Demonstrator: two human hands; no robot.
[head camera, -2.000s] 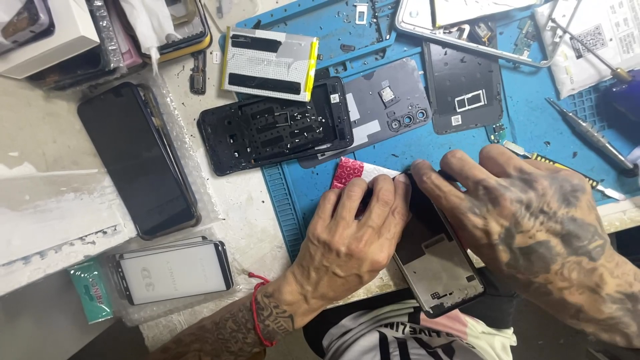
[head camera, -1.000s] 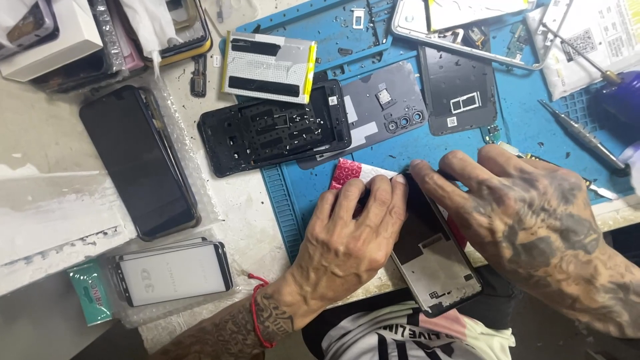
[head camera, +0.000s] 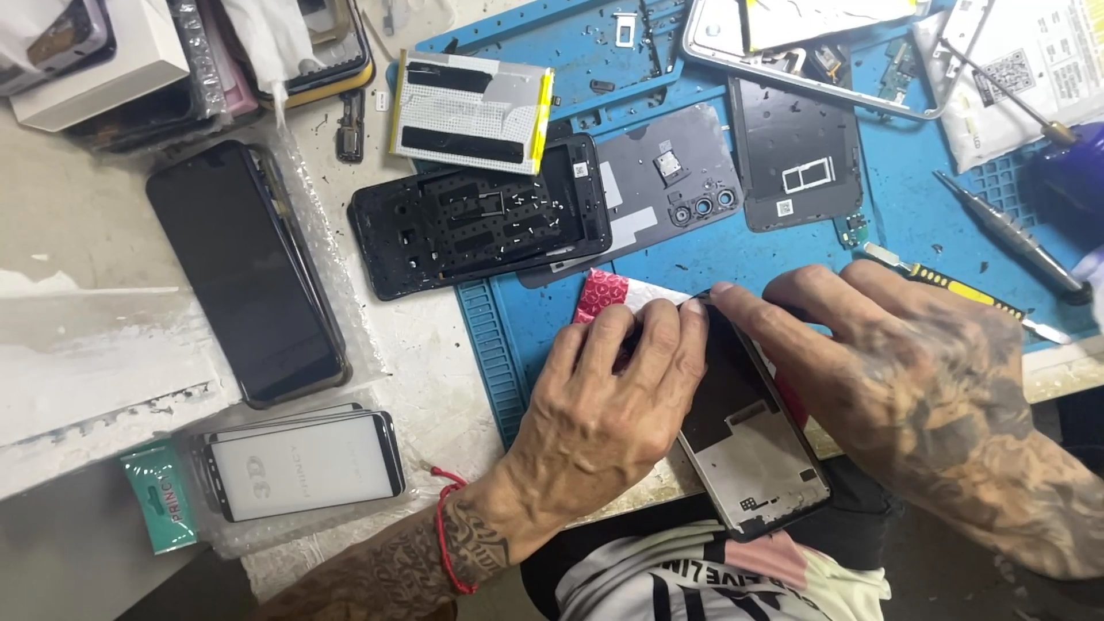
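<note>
A phone frame with a dark and silver inner face (head camera: 759, 448) lies tilted at the front edge of the bench, its lower end over my lap. My left hand (head camera: 604, 388) grips its upper left edge, fingers bent over it. The fingertips of my right hand (head camera: 897, 371) touch the top corner of the frame, beside my left fingertips; what they pinch there is hidden. Under my left fingers and the frame lies a white packet with a red patterned strip (head camera: 601, 293).
Behind my hands, a blue repair mat (head camera: 664, 276) bears a black phone housing (head camera: 483, 220), a battery (head camera: 473, 112) and a grey back cover (head camera: 638, 198). A yellow-black pry tool (head camera: 966, 289) and a metal-handled tool (head camera: 1013, 233) lie right. A dark phone (head camera: 246, 276) and screen protectors (head camera: 302, 466) are left.
</note>
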